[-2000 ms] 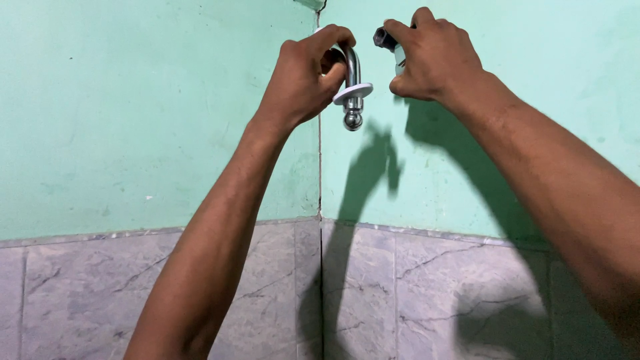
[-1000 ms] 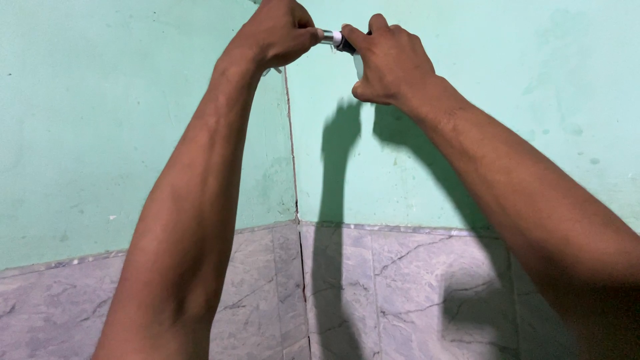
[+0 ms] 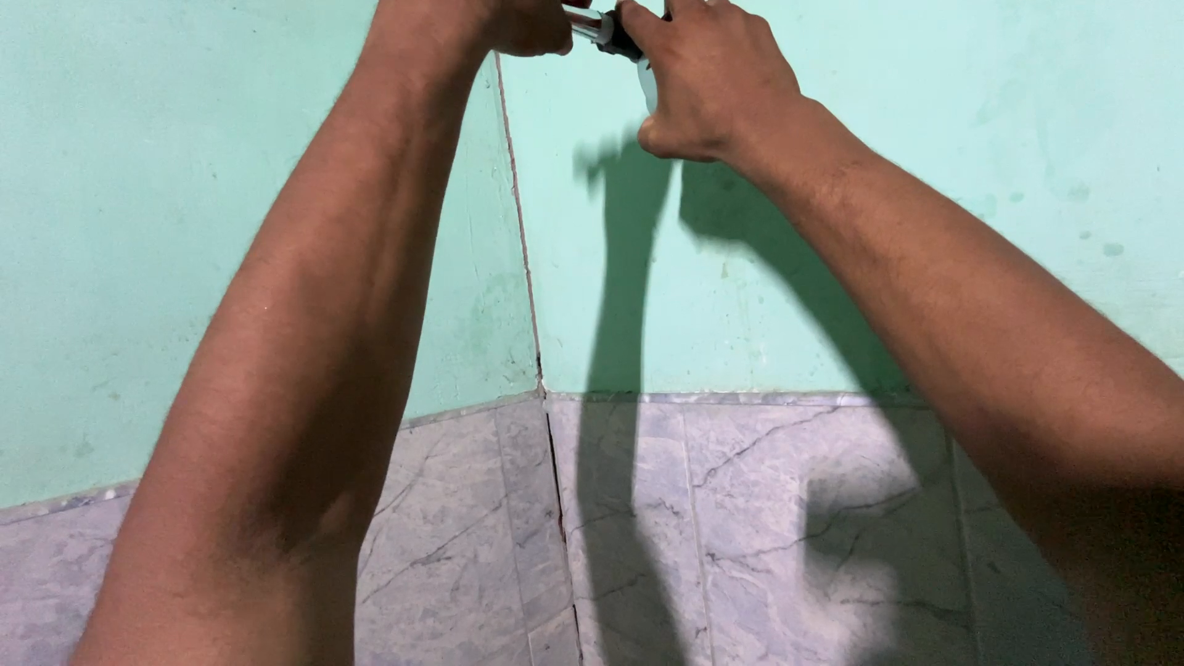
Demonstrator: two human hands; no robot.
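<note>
At the top edge of the head view, my left hand is partly cut off, its fingers closed around a shiny chrome pipe. The pipe's right end meets a black fitting, which my right hand grips between thumb and fingers. A pale, rounded part shows under the right hand's fingers. Most of the chrome piece is hidden by the left hand or lies beyond the frame, and whether the parts are screwed together cannot be told.
Two green painted walls meet at a cracked corner behind my hands. Grey marbled tiles cover the lower walls, with a narrow ledge along their top. Shadows of my arms fall on the right wall.
The curved chrome pipe with its white flange, hanging apart from the black fitting two seconds ago, has been turned and brought up to it. The view has tilted down somewhat.
</note>
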